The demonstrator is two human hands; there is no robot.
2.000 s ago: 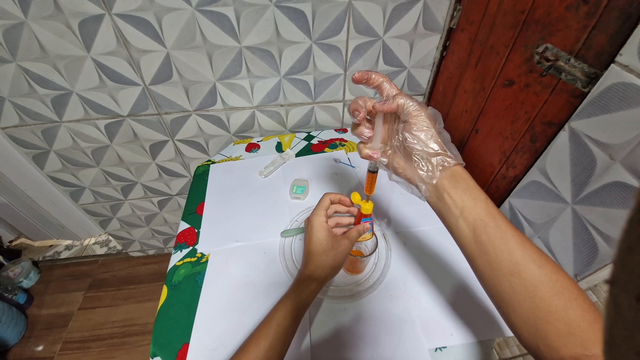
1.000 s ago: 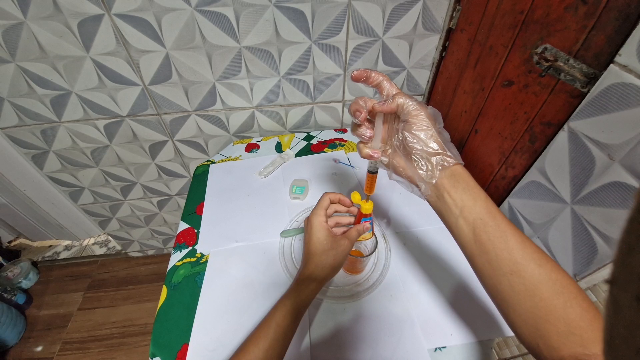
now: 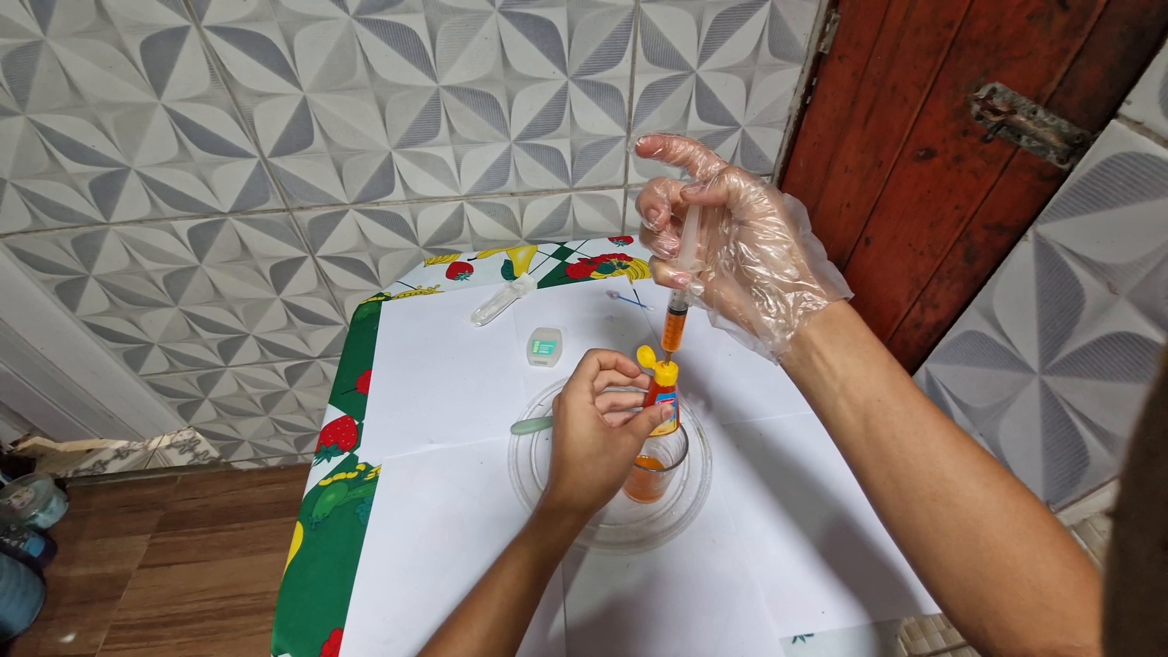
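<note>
My left hand (image 3: 598,429), bare, holds a small orange bottle (image 3: 664,401) with a yellow flip cap standing open. The bottle is upright above a clear glass (image 3: 659,461) that holds some orange liquid. In a clear plastic glove, my right hand (image 3: 721,237) grips a syringe (image 3: 675,319) upright, tip down, with orange liquid in its barrel. The syringe tip meets the bottle's mouth. Under the glass lies a round clear glass plate (image 3: 538,511), and a green handle (image 3: 531,425) rests on its left rim.
White paper (image 3: 438,392) covers a table with a fruit-patterned tablecloth (image 3: 319,511). On the paper lie a dental floss container (image 3: 545,348), a clear plastic tube-like item (image 3: 502,301) and a cotton swab (image 3: 630,299). Behind are a tiled wall (image 3: 411,109) and a red wooden door (image 3: 922,164).
</note>
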